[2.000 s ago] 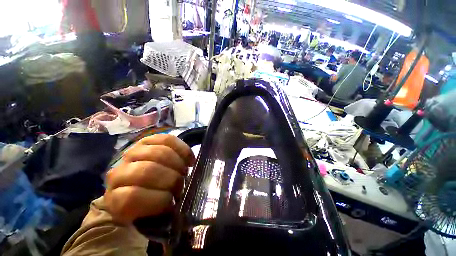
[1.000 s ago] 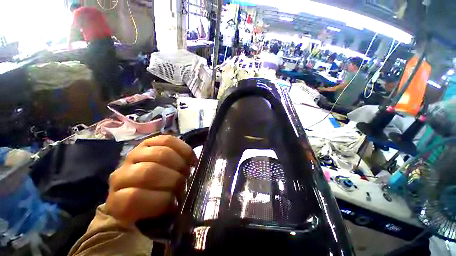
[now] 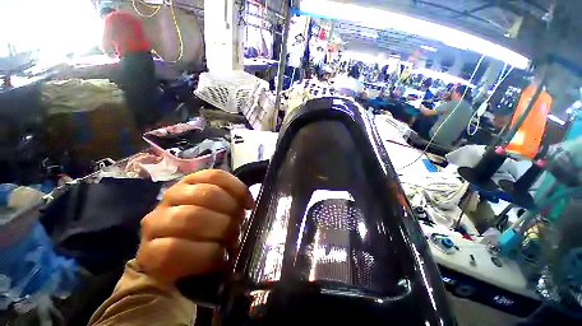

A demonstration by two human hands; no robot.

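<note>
A glossy black drinking bottle or mug is raised close to the camera and fills the middle of the view, cut off by the bottom edge. My left hand is closed around its handle at the left side, with the fingers curled and a tan sleeve at the wrist. My right hand is not in view. The bottle hides most of what lies in front of me.
A white sewing machine stands at right, beside a fan. Black cloth and light blue scraps lie at left. A white basket is behind. One person in red is back left, another back right.
The view has shifted slightly, and the person in red shows more clearly at the back left than at first. My left hand still holds the bottle in nearly the same place.
</note>
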